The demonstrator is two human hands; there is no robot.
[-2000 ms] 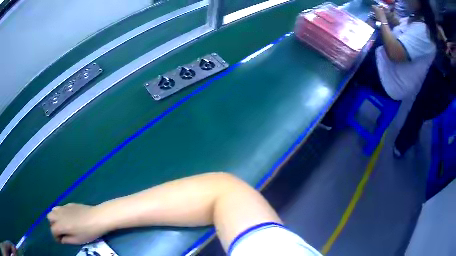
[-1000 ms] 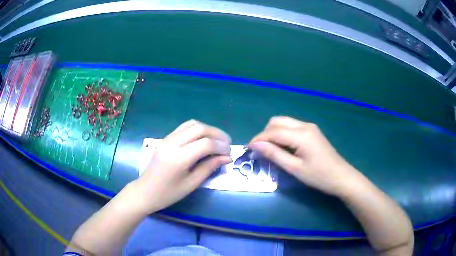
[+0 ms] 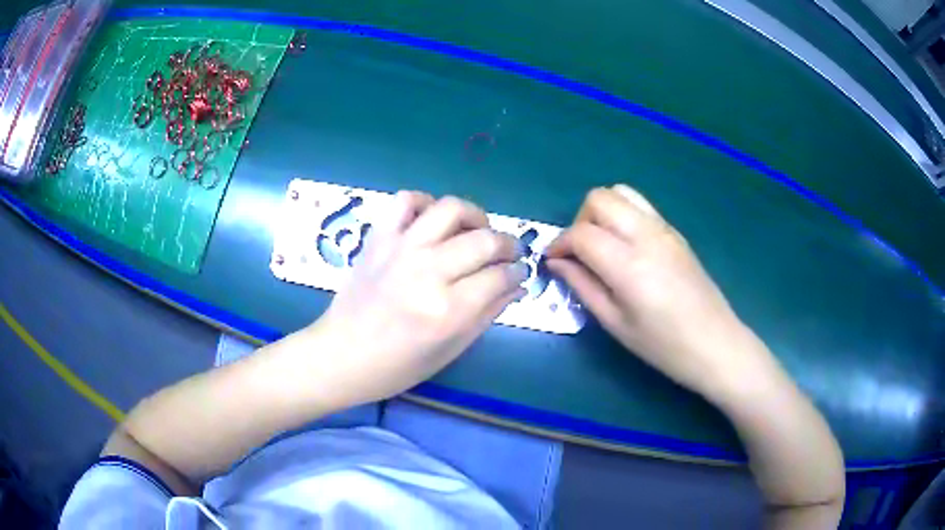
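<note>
A silver metal plate [image 3: 312, 226] with round cutouts and curved slots lies flat on the dark green bench in front of me. My left hand [image 3: 425, 280] lies across its middle and hides that part. My right hand [image 3: 632, 274] is at the plate's right end. The fingertips of both hands meet near the right cutout, thumbs and forefingers pinched close. Whether they hold a small part there is too small to tell. The left cutout is uncovered. A pile of thin red rings [image 3: 199, 104] lies on the bright green mat [image 3: 130, 202] at the left.
Clear trays with red strips [image 3: 39, 78] stand at the far left edge. A thin reddish ring [image 3: 478, 146] lies on the bench behind the plate. A smaller ring group [image 3: 70, 138] lies beside the trays. Blue tape [image 3: 580, 91] edges the bench. Pale rails [image 3: 798, 72] run at the upper right.
The view has shifted, so the plate and mat sit higher. My left hand has moved right along the plate, uncovering its left cutout. Both hands now meet at the right cutout.
</note>
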